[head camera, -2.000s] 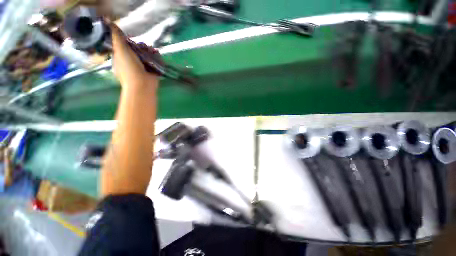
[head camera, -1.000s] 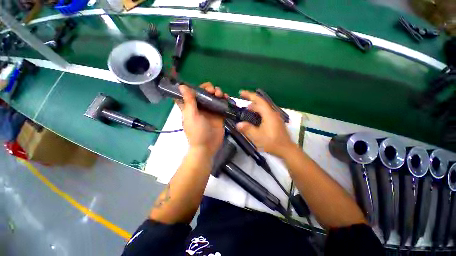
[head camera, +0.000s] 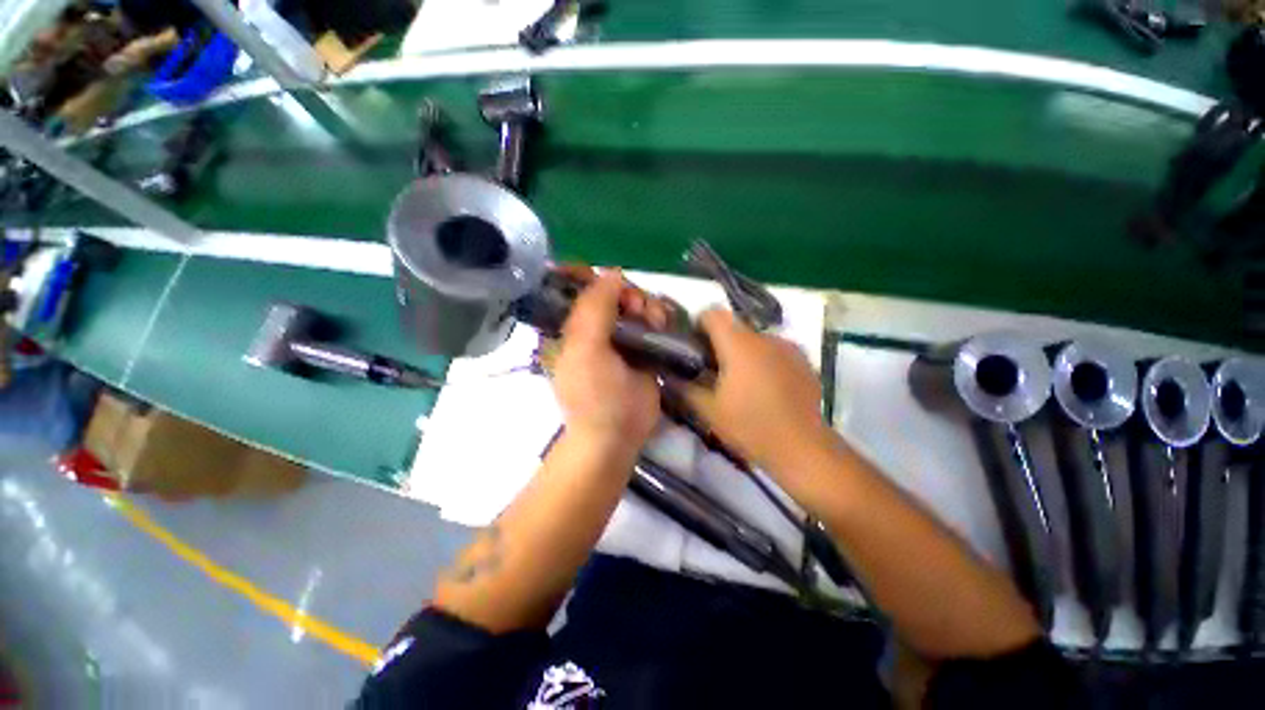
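A dark hair dryer (head camera: 465, 257) is held up over the white mat, its wide silver ring and dark open centre facing up at the left end. My left hand (head camera: 605, 364) is closed round its handle near the head. My right hand (head camera: 756, 375) grips the lower end of the handle, and its fingers hide that end. A looped dark cord (head camera: 738, 284) lies just behind my right hand. Dark corded tubes (head camera: 715, 516) lie on the mat below my hands, partly hidden by my forearms.
A row of dryers (head camera: 1002, 380) lies at right, ring heads aligned, handles towards me. Another unit (head camera: 322, 347) lies on the green surface at left. More dryers (head camera: 512, 128) rest on the green belt (head camera: 832, 180) behind. A cardboard box (head camera: 174, 447) stands lower left.
Since the one-second-old frame, the held dryer's head has moved right and down, nearer my left hand. My right hand now covers the handle end that showed before. Earlier, only one arm was seen reaching over the belt.
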